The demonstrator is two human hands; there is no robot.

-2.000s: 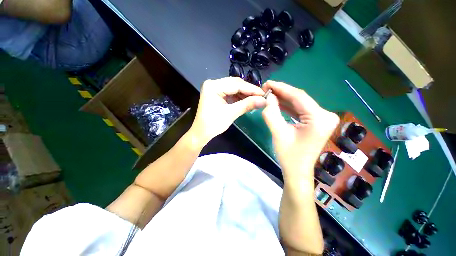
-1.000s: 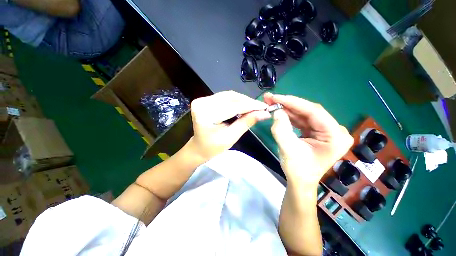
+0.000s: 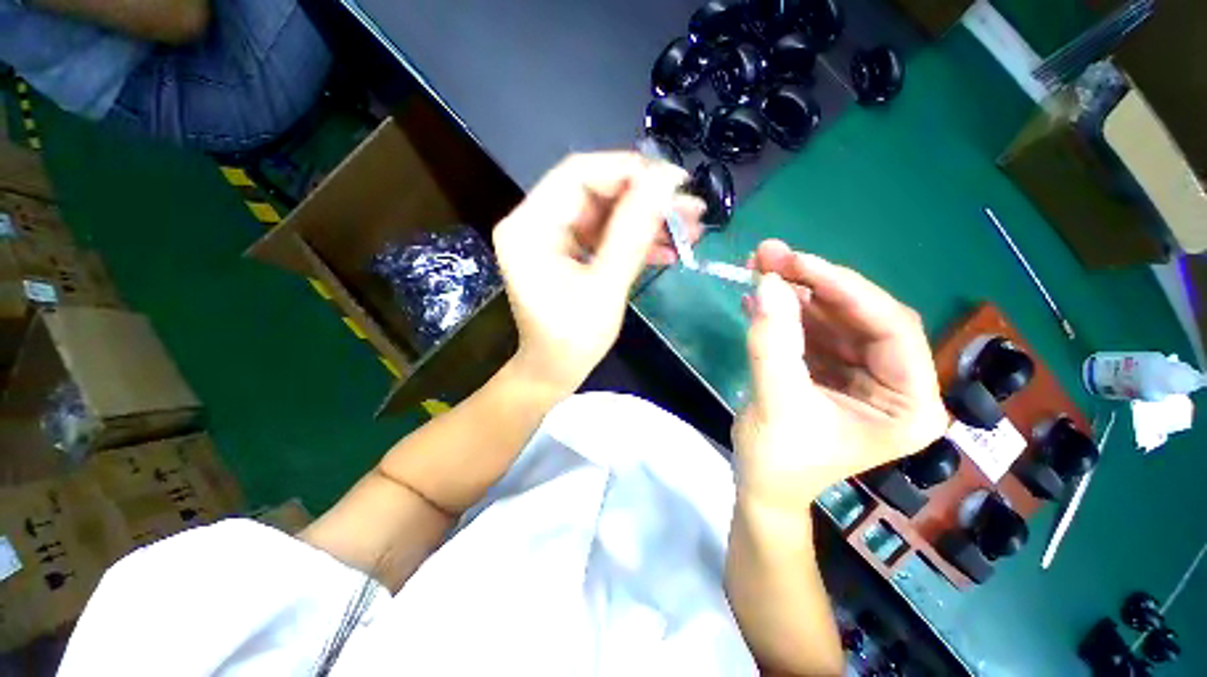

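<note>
My left hand (image 3: 582, 258) and my right hand (image 3: 841, 377) are raised in front of the bench. A small whitish, shiny strip (image 3: 716, 269) spans the gap between their fingertips, bent near its middle. My left thumb and fingers pinch its upper end, and my right thumb and index finger pinch the other end. I cannot tell exactly what it is. The red-brown assembly fixture (image 3: 1035, 377) lies right of my right hand, with black C shells (image 3: 1063, 447) beside dull black blocks. My right hand overlaps its left edge.
More C shells (image 3: 737, 132) are piled on the black mat (image 3: 530, 79). A dark rod (image 3: 1028, 271), a glue bottle (image 3: 1141, 376), tissue (image 3: 1162, 421) and a pale strip (image 3: 1079, 489) lie on the green bench. An open floor box (image 3: 384, 225) holds shiny bags. A person sits at upper left.
My hands have moved apart from their fingertip-to-fingertip hold, my left hand going up. The whitish strip now shows stretched between them. The fixture and shells lie as before.
</note>
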